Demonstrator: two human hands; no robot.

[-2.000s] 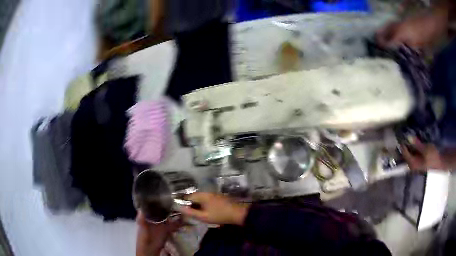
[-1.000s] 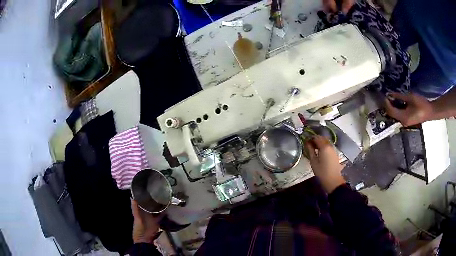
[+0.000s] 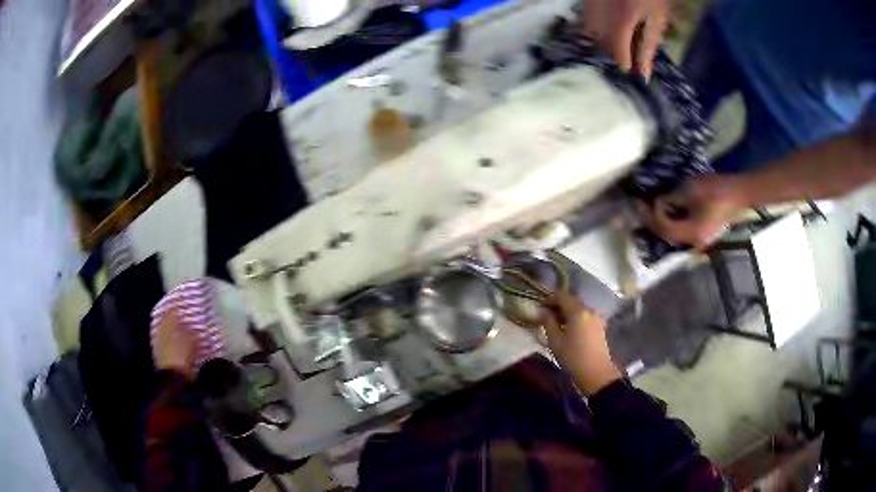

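The view is blurred. My left hand [image 3: 176, 341] lies on the pink and white striped cloth [image 3: 199, 312], left of the sewing machine head [image 3: 461, 173]; whether its fingers grip the cloth is unclear. The steel mug [image 3: 223, 389] stands just below it, by my left sleeve, and looks out of my grip. My right hand [image 3: 581, 341] has its fingertips closed on the loop handles of the scissors [image 3: 526, 283], at the front of the machine. The round steel bowl [image 3: 458, 307] sits left of the scissors.
Another person's hands [image 3: 693, 211] are at the patterned cloth [image 3: 687, 120] around the machine's right end. Black cut pieces [image 3: 115, 336] lie at the left. A grey fabric strip [image 3: 586, 279] lies right of the scissors. A white stool [image 3: 790, 279] stands at the right.
My left hand has let go of the mug and moved up onto the striped cloth. My right hand has stayed at the scissors. The camera view has shifted, moving the machine leftward in the picture.
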